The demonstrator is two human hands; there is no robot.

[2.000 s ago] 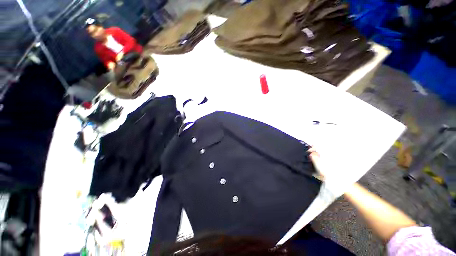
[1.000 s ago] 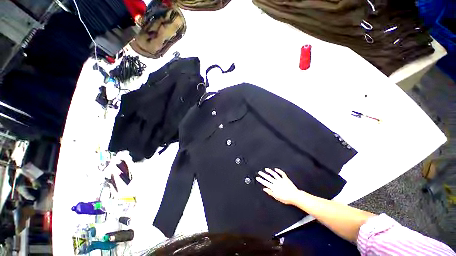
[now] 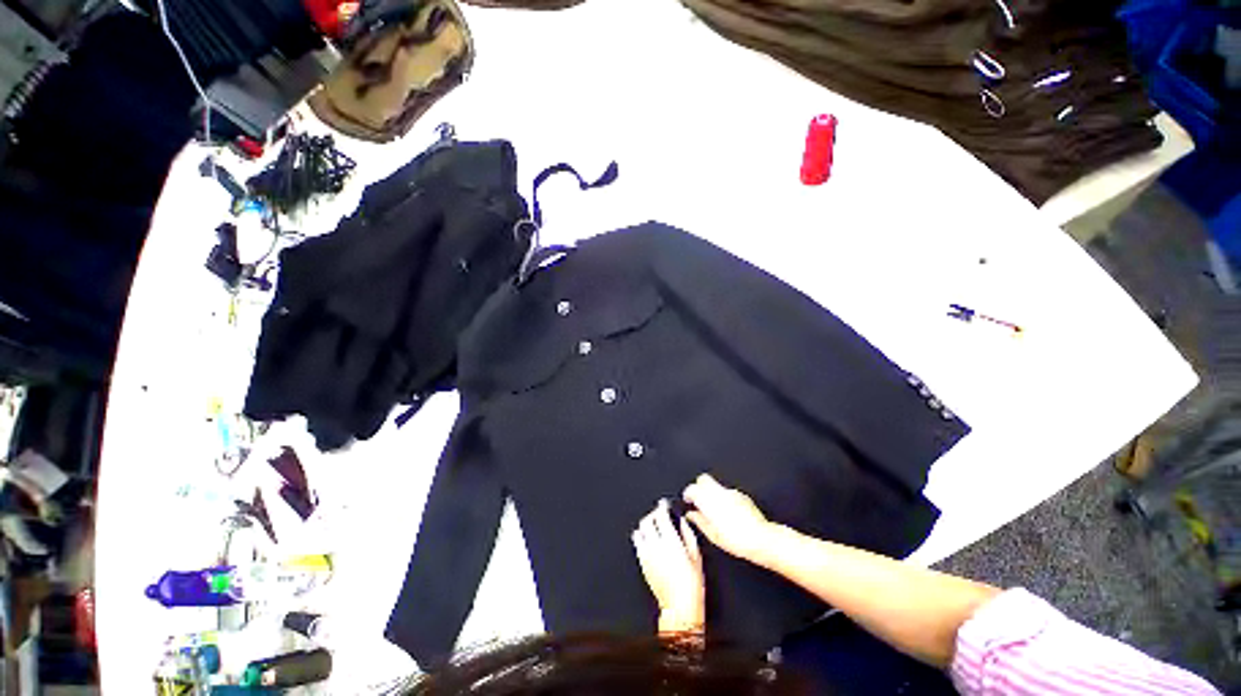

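A black jacket (image 3: 708, 394) lies front up on the white table, with round shiny buttons down its front and small buttons at the right-hand cuff. A hanger hook shows at its collar. My left hand (image 3: 671, 564) and my right hand (image 3: 724, 517) meet at the lower front opening, where the lowest button was seen. Their fingertips pinch the front edge there; the button itself is hidden by my fingers. My left forearm is hidden below by dark hair at the bottom edge.
A second black garment (image 3: 388, 292) lies left of the jacket, with a curved dark strap above. A red thread cone (image 3: 818, 150) and snips (image 3: 985, 320) are on the right. Spools and a purple bottle (image 3: 191, 587) are lower left. Brown garments (image 3: 925, 82) lie at the back.
My right hand has gone from the right-hand cuff to the jacket's front, first flat and now pinching. My left hand has come into view beside it. The jacket's cuff now lies free.
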